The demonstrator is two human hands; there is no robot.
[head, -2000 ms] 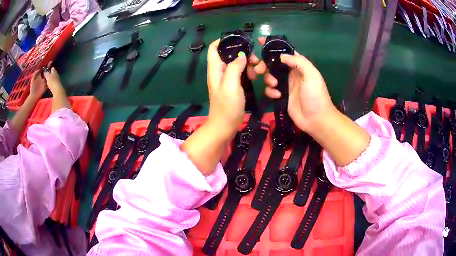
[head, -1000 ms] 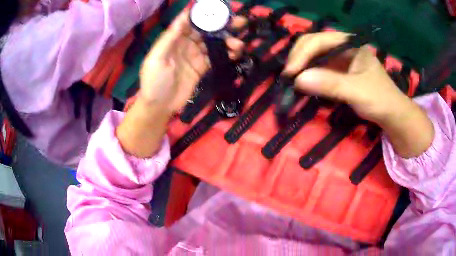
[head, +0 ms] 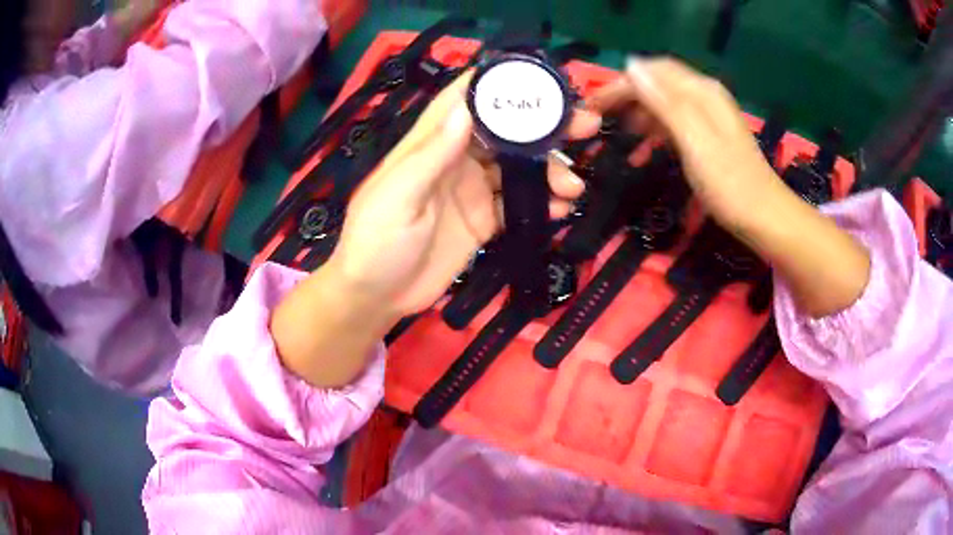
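Observation:
My left hand (head: 418, 209) holds a smartwatch (head: 519, 101) by its case, with its round white display lit and dark writing on it. Its black strap hangs down over the red tray. My right hand (head: 700, 136) is over the far part of the tray, fingers bent, partly blurred; dark watches lie behind and below the fingertips, and whether it grips one cannot be told. The red tray (head: 606, 413) holds several black watches, their straps (head: 658, 336) slanting towards me; its near compartments show bare red.
A person in a pink smock (head: 157, 136) is close at the left, beside another red tray (head: 214, 188). Part of a further red tray (head: 917, 201) shows at the right edge. The green bench top (head: 648, 31) lies beyond; grey floor (head: 89, 418) shows lower left.
Both hands have come down from the raised two-watch view to over the tray. The watch in my left hand went from dark to white, lately showing writing. My right hand now has no clearly visible watch.

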